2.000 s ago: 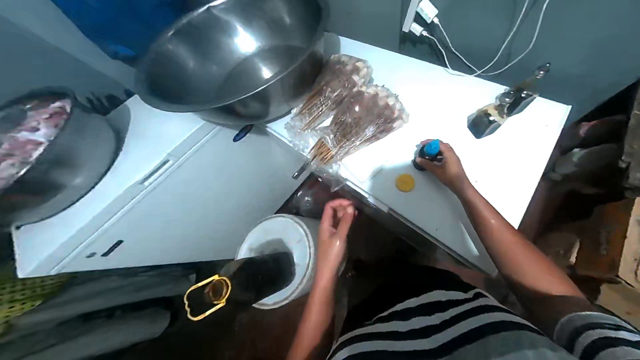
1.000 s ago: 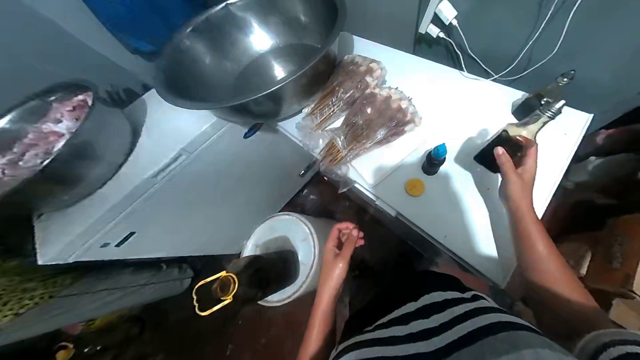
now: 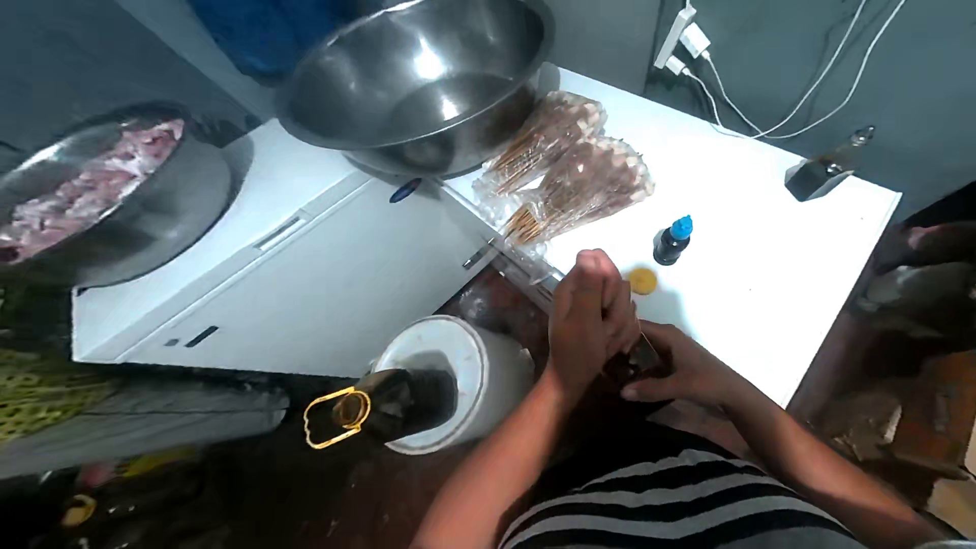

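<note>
Close to my body, in front of the striped shirt, my right hand (image 3: 675,366) holds a dark bottle (image 3: 639,362) by its lower part. My left hand (image 3: 591,316) is closed around the bottle's upper end and hides it. On the white surface beyond stand a small dark bottle with a blue cap (image 3: 671,242) and, just nearer, a round yellow lid (image 3: 643,280) lying flat. Clear plastic bags of skewered meat (image 3: 595,183) lie left of them, stick ends toward me. Another bottle (image 3: 820,177) stands near the right back edge.
A large steel basin (image 3: 427,130) sits at the back left; another basin (image 3: 175,221) with raw meat pieces (image 3: 99,187) is far left. Below is a round white container (image 3: 496,366) with a dark jug with a yellow rim (image 3: 335,415) beside it. White cables (image 3: 808,91) hang at the wall.
My right hand has brought the dark bottle from the right side of the white surface to my body. My left hand has moved up and right onto its upper end.
</note>
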